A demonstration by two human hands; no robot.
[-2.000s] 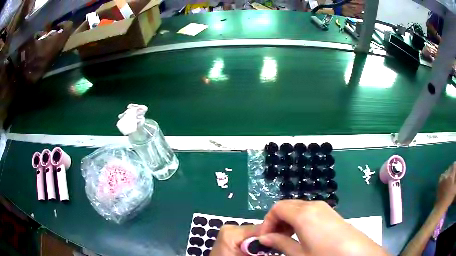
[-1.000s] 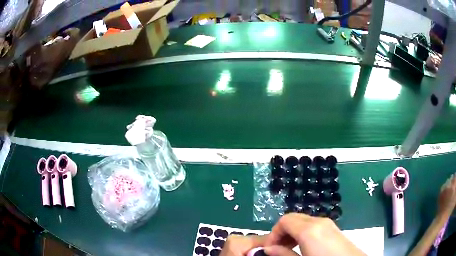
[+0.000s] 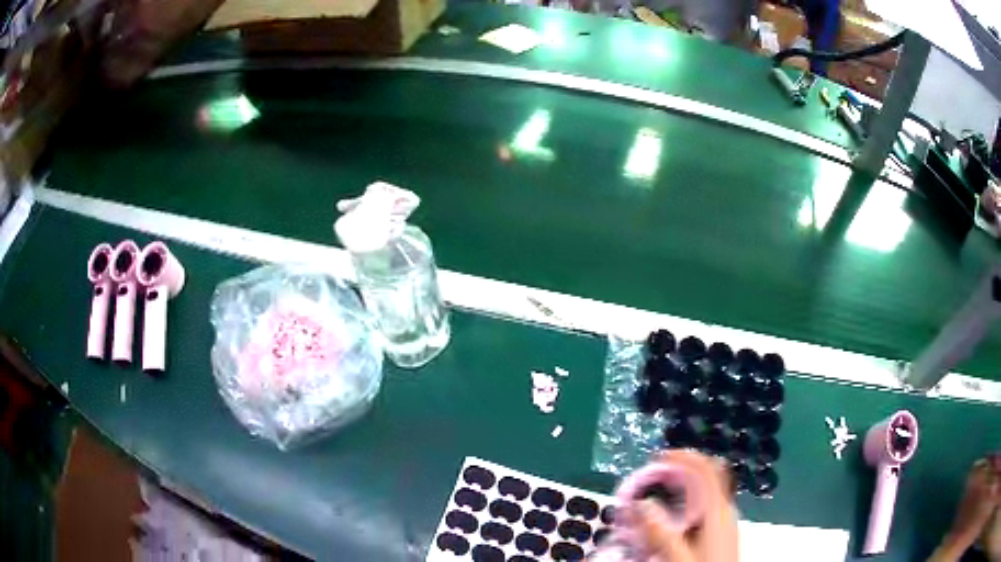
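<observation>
My right hand (image 3: 716, 516), blurred and cut off by the bottom edge, holds a pink handheld fan (image 3: 645, 479) by its round head, above the sheet and the lower end of the black caps. My left hand is not seen. A white sheet (image 3: 448, 525) with rows of black rounded pads lies at the near edge, partly hidden by the held fan. Glossy black round caps (image 3: 719, 386) stand in a tight grid on clear plastic film (image 3: 622, 412).
Three pink fans (image 3: 155, 318) lie at left, beside a clear bag (image 3: 288, 368) of pink parts and a clear bottle (image 3: 404, 291). Small pale pieces (image 3: 544, 392) lie mid-bench. White bits (image 3: 840, 437), another fan (image 3: 881, 494) and another person's hands (image 3: 975, 510) are at right.
The view has tilted and shifted. The held fan has come up from the bottom edge, with its round head now showing. My left hand has gone out of view.
</observation>
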